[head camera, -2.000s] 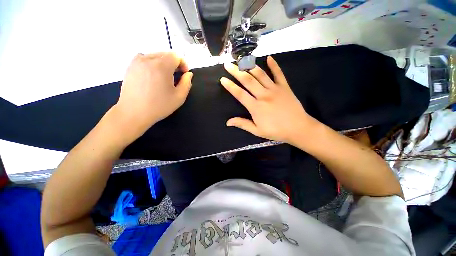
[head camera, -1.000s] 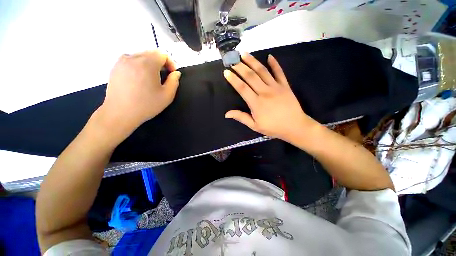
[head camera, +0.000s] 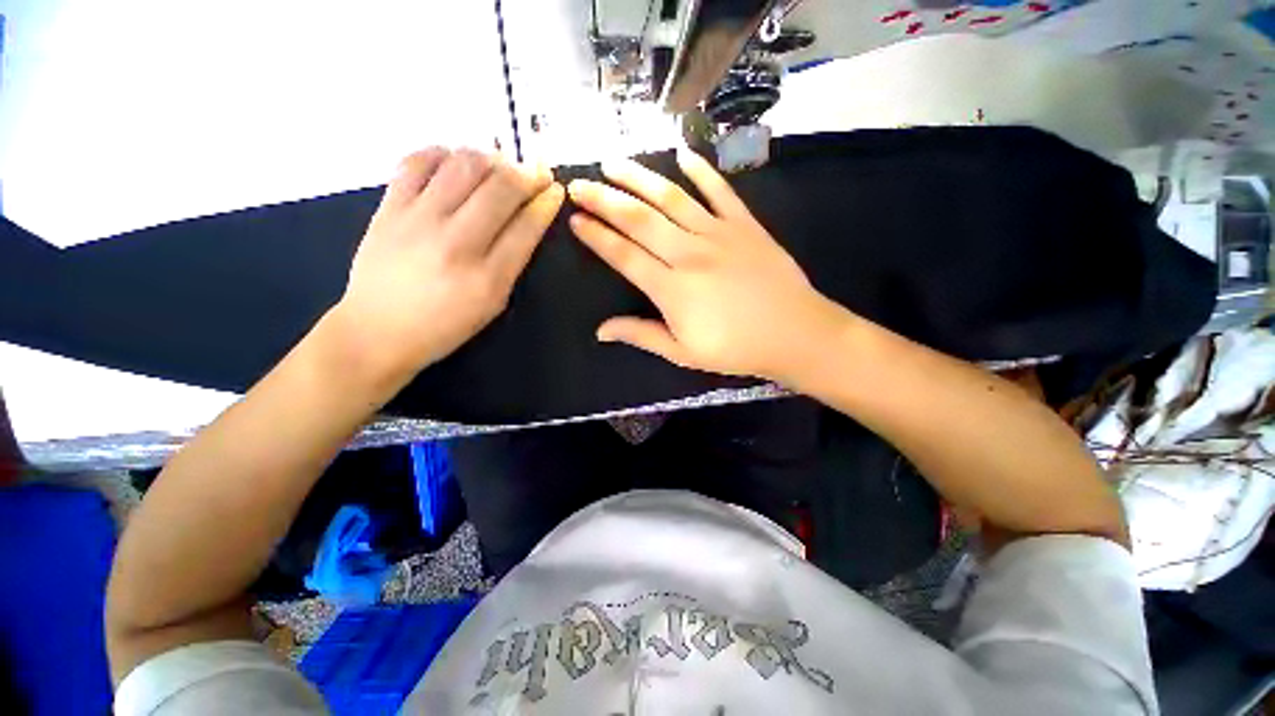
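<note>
A long black fabric panel (head camera: 965, 238) lies across the white machine table, its far edge near the needle area. My left hand (head camera: 455, 252) pinches the panel's far edge between thumb and fingers, left of the needle area. My right hand (head camera: 713, 273) lies flat on the panel with fingers spread, its fingertips by the far edge and close to my left fingertips. The thread tension dial (head camera: 744, 101) with its pale tip is just above my right fingers. The presser foot and needle are too bright and blurred to make out.
The sewing machine head (head camera: 979, 56) is at the top right. A blue bin (head camera: 56, 602) and a crumpled light blue bag (head camera: 347, 557) are low at the left. White and brown scraps (head camera: 1189, 490) are piled at the right. The table's front edge (head camera: 126, 450) runs below the cloth.
My hands have come closer together at the panel's far edge; the right fingertips are now left of the tension dial. The camera view has shifted.
</note>
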